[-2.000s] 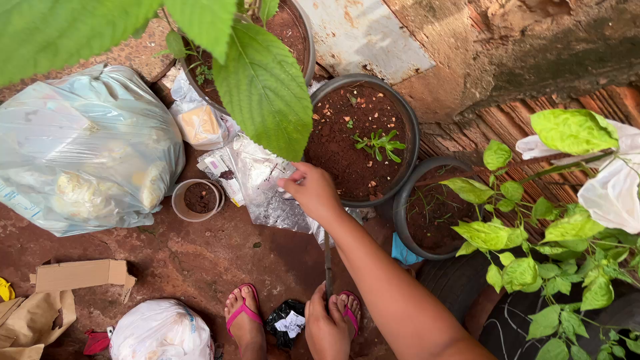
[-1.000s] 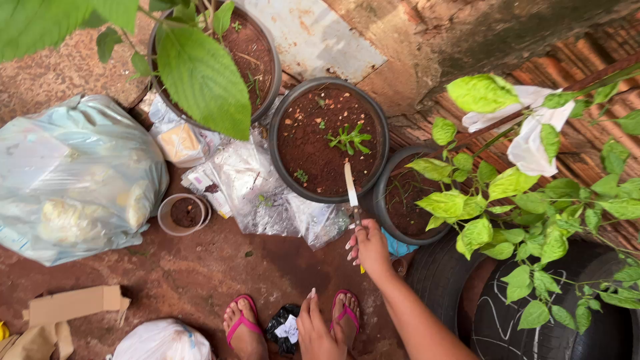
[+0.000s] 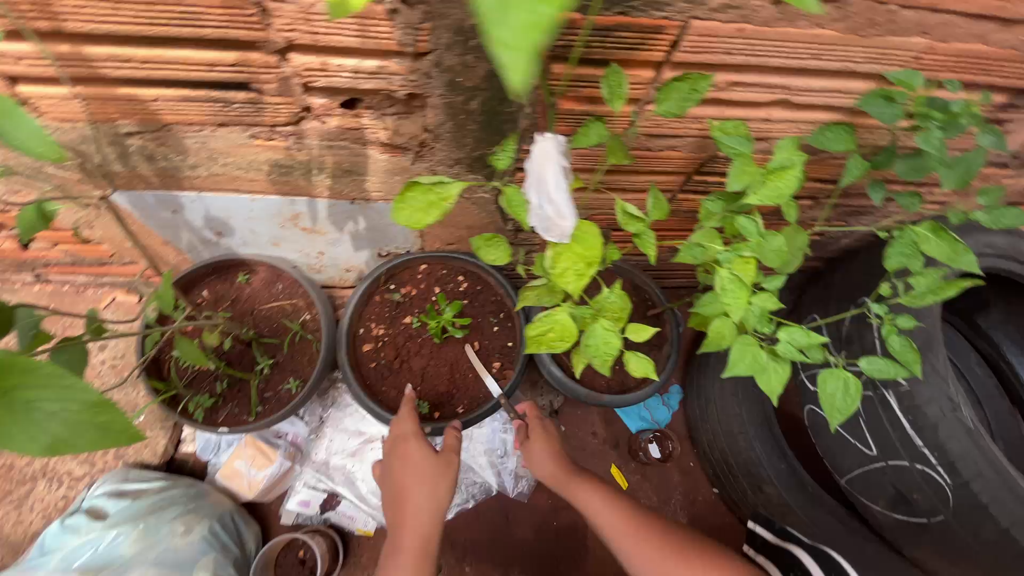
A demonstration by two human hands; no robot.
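My right hand grips the handle of a knife, its blade over the soil at the right side of the middle black pot. A small green plant grows near the centre of that pot's reddish-brown soil, just above the blade tip. My left hand is at the pot's front rim, fingers apart and holding nothing. A tiny seedling shows in the soil between my two hands.
Potted plants stand left and right, by a brick wall. Leaves overhang from the upper left. Black tires lie right. Plastic packaging, a filled bag and a plastic cup are in front.
The view has shifted up towards the wall. My left hand has moved from near the feet to the middle pot's rim. The knife in my right hand stays at that pot.
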